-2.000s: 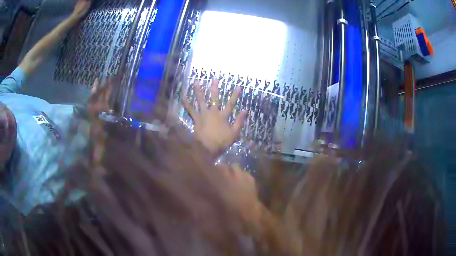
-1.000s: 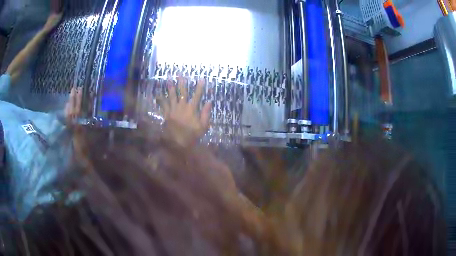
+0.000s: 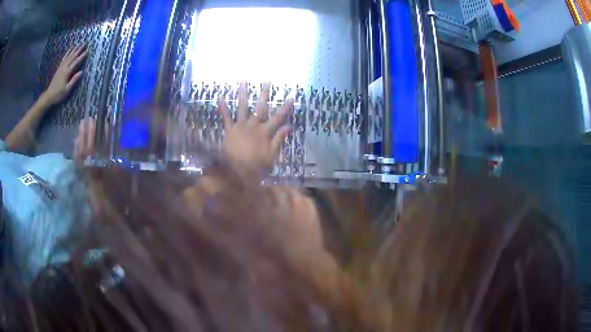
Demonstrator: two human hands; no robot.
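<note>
My left hand (image 3: 253, 133) lies palm down with spread fingers on the patterned sheet (image 3: 330, 110), near the front of the grey machine bed (image 3: 340, 52). It grips nothing. The sheet has rows of dark hooked marks and spans the lower bed between two blue rollers. Its front part near my wrist is shiny and blurred. A blurred skin-coloured shape shows below my left hand, behind strands of hair. I cannot tell whether it is my right hand or a forearm.
Blue rollers (image 3: 144, 78) (image 3: 403, 84) with chrome rods flank the bed. A bright lamp reflection lies on it. A coworker's pale blue sleeve (image 3: 39, 188) and hand (image 3: 63, 78) are at left, over another patterned sheet. An orange-and-white part (image 3: 505, 14) is at upper right.
The view has shifted, so the machine sits further left in the frame. My left hand stays spread on the sheet. The coworker's far hand has moved down from the back onto the left sheet.
</note>
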